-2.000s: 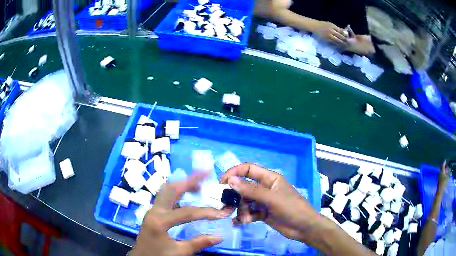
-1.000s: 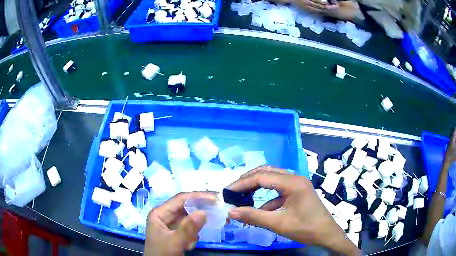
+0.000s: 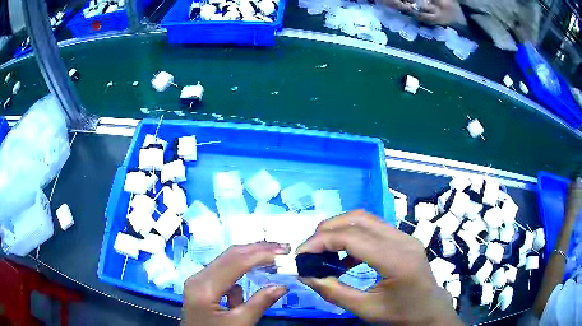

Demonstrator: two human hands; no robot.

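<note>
My right hand (image 3: pixel 383 267) grips the black body of a black-and-white unit (image 3: pixel 319 264) over the front of the blue tray. The unit's white end points left. My left hand (image 3: pixel 236 283) is at that white end, forefinger above and thumb below, with a gap between them. I cannot tell whether it holds a clear cover, as pale pieces lie behind. In the blue tray (image 3: pixel 268 134), black-and-white units (image 3: pixel 141 213) lie at the left and clear plastic covers (image 3: pixel 263 184) at the centre and right, partly hidden by my hands.
A green conveyor (image 3: pixel 249 73) behind the tray carries scattered units. A pile of units (image 3: pixel 475 232) lies right of the tray. A clear bag (image 3: pixel 32 149) and a metal post (image 3: pixel 54 63) stand left. Another blue bin (image 3: pixel 223 32) and a person's hands (image 3: pixel 434 9) are across the belt.
The clear cover seen in my left hand is no longer distinct. The unit in my right hand now shows its white end between my hands. Units on the belt have shifted left.
</note>
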